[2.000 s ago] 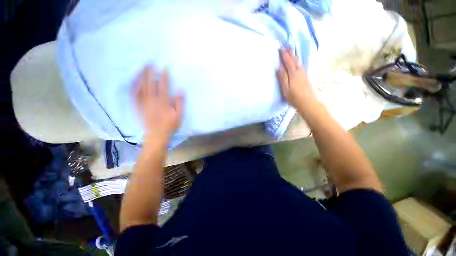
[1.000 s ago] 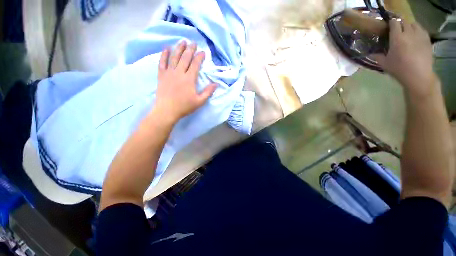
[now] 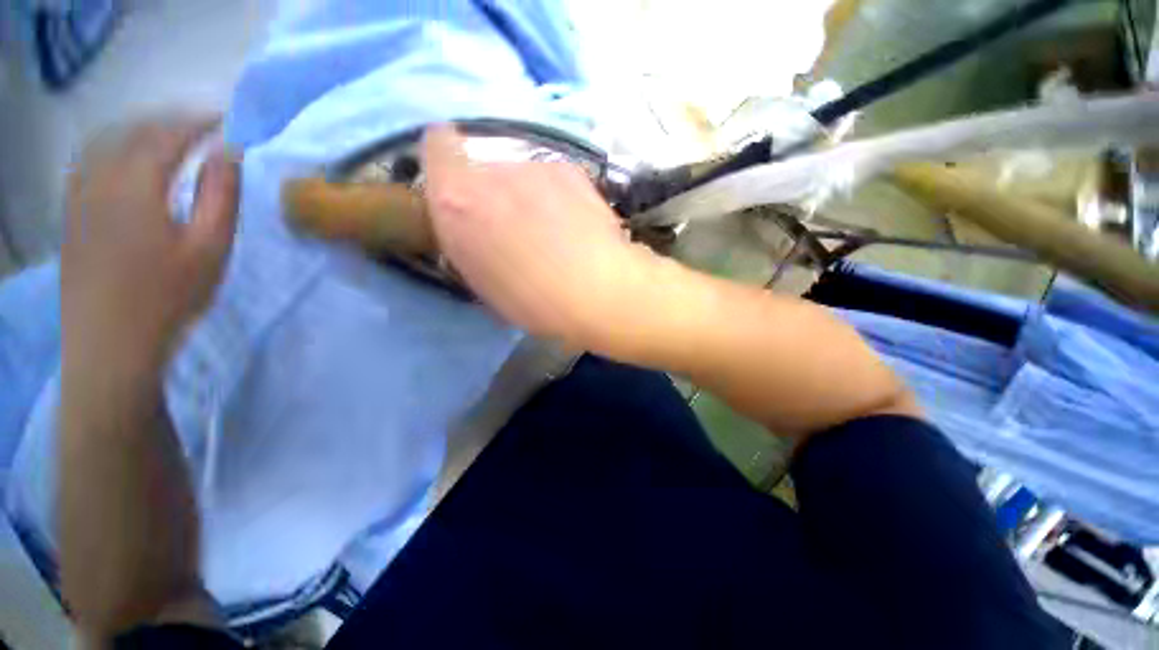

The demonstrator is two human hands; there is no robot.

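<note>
The light-blue garment (image 3: 337, 419) lies spread over the padded board, with a dark striped band at its lower edge. The steam iron (image 3: 534, 142) rests on the garment, its tan handle (image 3: 337, 210) pointing left. My right hand (image 3: 502, 216) grips the iron from above; its fingers are partly hidden. My left hand (image 3: 146, 241) is blurred, at the left over the garment, with the thumb apart from the fingers and a bit of light cloth showing between them. Whether it pinches the cloth cannot be told.
A whitish hose (image 3: 915, 146) and a black cable (image 3: 941, 61) run from the iron to the upper right. Blue garments (image 3: 941, 368) hang at the right. A yellowish bar (image 3: 1030, 229) crosses behind them. Blue striped cloth (image 3: 64, 45) lies at the upper left.
My right hand has brought the iron from the right end of the table onto the garment. My left hand has moved left. The view has shifted, showing more of the hanging garments.
</note>
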